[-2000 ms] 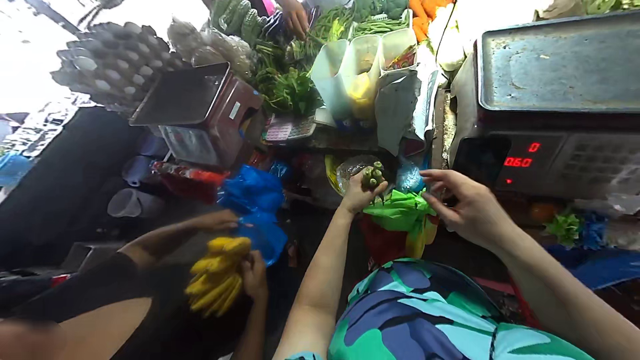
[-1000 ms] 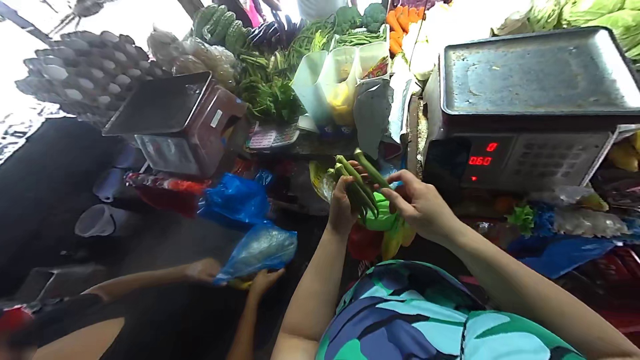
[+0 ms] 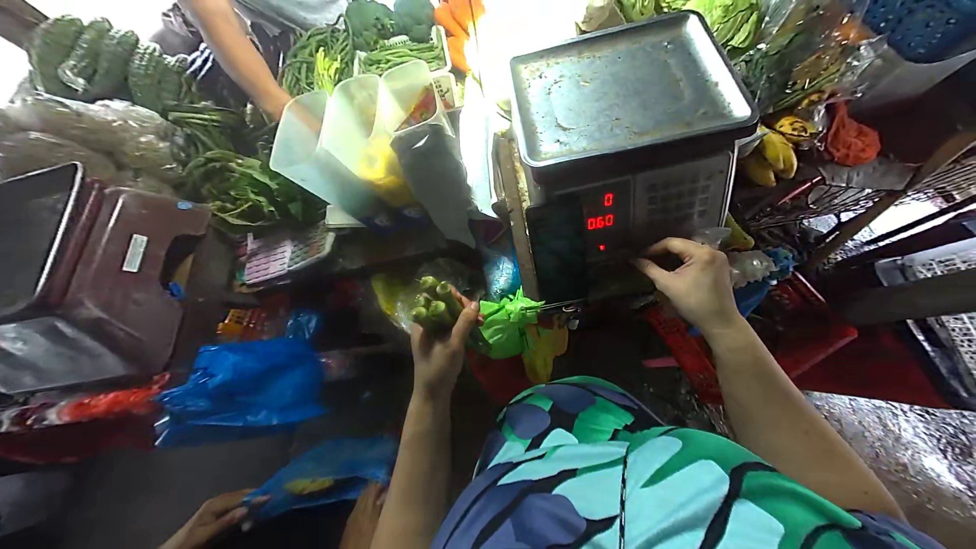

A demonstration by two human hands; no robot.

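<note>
In my left hand [image 3: 442,343] is a bunch of okra pods [image 3: 433,303], their stem ends pointing up, beside a knotted bright green plastic bag [image 3: 507,324]. My right hand [image 3: 690,278] is at the lower front of a digital scale [image 3: 648,198], thumb and forefinger close together; I cannot tell whether they touch it or hold something small. The scale's metal tray [image 3: 625,88] carries nothing, and its red digits are lit. A blue plastic bag [image 3: 244,381] hangs at the left. Below it, a co-worker's hands [image 3: 217,518] hold another blue bag [image 3: 324,473] with something yellow inside.
A second scale [image 3: 126,267] stands at the left. Translucent bins [image 3: 351,137], leafy greens [image 3: 244,187] and bitter gourds [image 3: 99,57] line the back, where another person's arm [image 3: 240,61] reaches in. Bananas [image 3: 774,156] and a red crate [image 3: 686,358] are at the right.
My right hand has left the okra and moved right to the scale's front. My left hand keeps the okra. The co-worker's bananas, bare at first, went into a blue bag. The view has shifted right.
</note>
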